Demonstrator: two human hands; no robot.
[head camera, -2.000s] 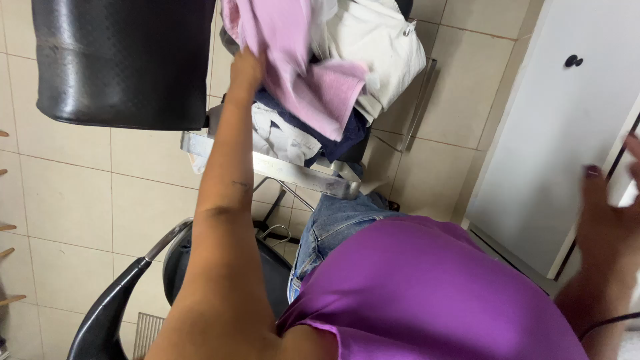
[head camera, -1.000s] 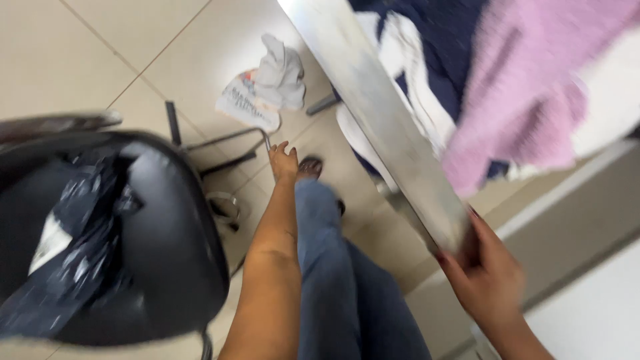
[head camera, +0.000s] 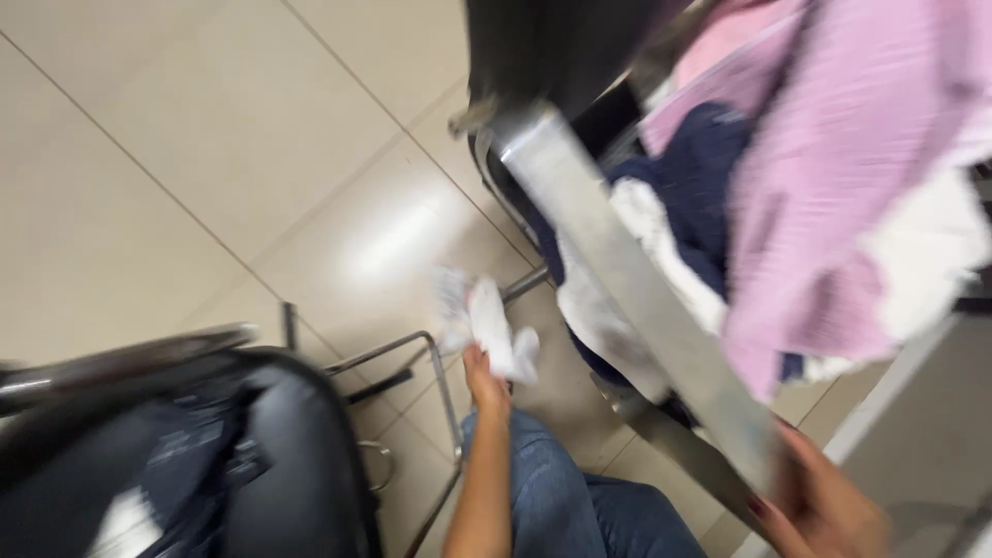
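My left hand (head camera: 487, 380), low over the floor, is closed on a white cloth (head camera: 492, 329), blurred, with a printed part at its left side. My right hand (head camera: 821, 496) grips the lower end of a flat metal bar (head camera: 643, 287), part of a chair-like frame. Behind the bar lies a heap of laundry: a pink towel (head camera: 821, 186), a navy cloth (head camera: 701, 182) and white cloths (head camera: 926, 256). The heap's support is mostly hidden under the cloths.
A black padded chair (head camera: 302, 457) at the lower left bears a dark plastic bag (head camera: 190, 457). Its metal legs (head camera: 446, 387) stand near my left arm. A black backrest (head camera: 558, 46) rises at the top. A pale panel edge (head camera: 883, 395) runs along the lower right. The floor is tiled.
The white cloth lay on the floor a second ago, with my left hand apart from it; now that hand has hold of it. My right hand stays on the metal bar. The view has shifted.
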